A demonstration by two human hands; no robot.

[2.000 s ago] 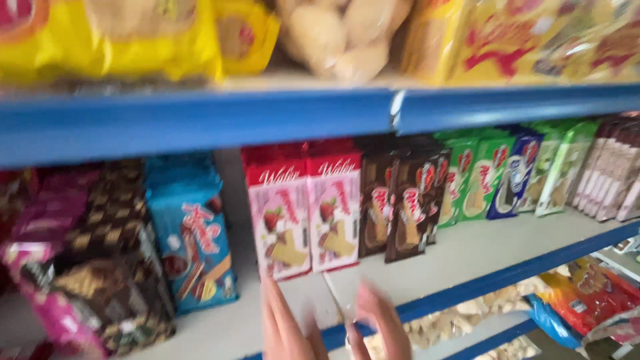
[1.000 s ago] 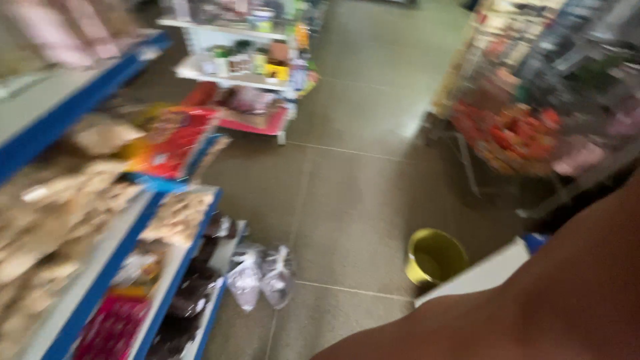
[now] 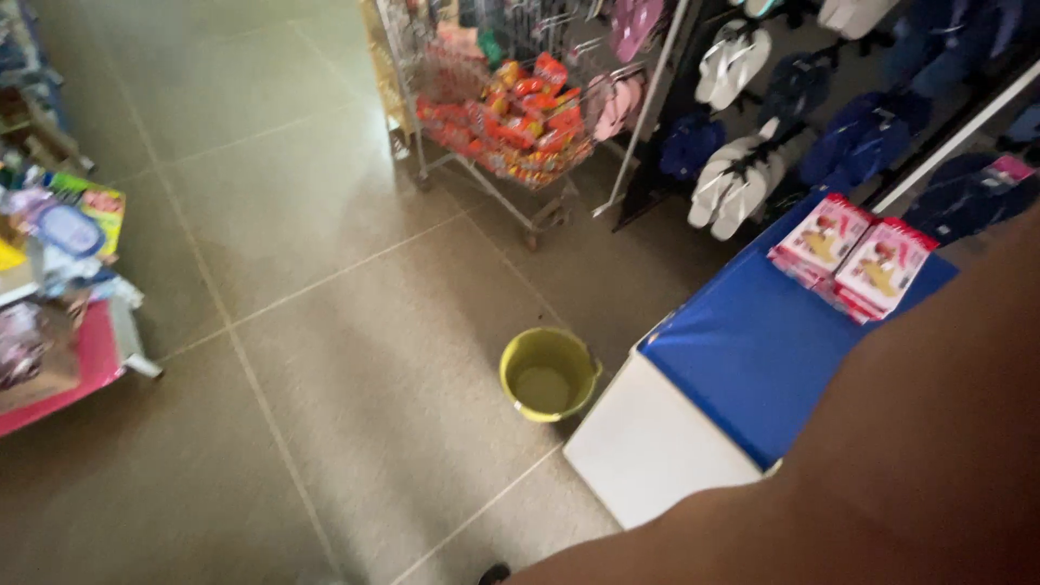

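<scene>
Neither my left hand nor my right hand shows in the view. A bare limb, close to the camera and blurred, fills the lower right corner and hides part of a white box-like stand with a blue top (image 3: 723, 357). On that blue top, near its far end, two stacks of pink and red wafer packets lie side by side, the left stack (image 3: 825, 236) and the right stack (image 3: 884, 268). A yellow-green bucket (image 3: 548, 375) stands on the floor beside the stand's white side (image 3: 650, 443).
A wire cart (image 3: 467, 158) holding orange-red packets (image 3: 536, 114) stands beyond the bucket. Flip-flops (image 3: 735, 183) hang on a rack at the right. At the left, a display with a pink shelf edge (image 3: 89, 357) juts over the tiled floor (image 3: 341, 325).
The view has swung far from the wafer shelf to the floor and the blue-topped stand. Both hands, seen by the wafer packets two seconds ago, are out of view.
</scene>
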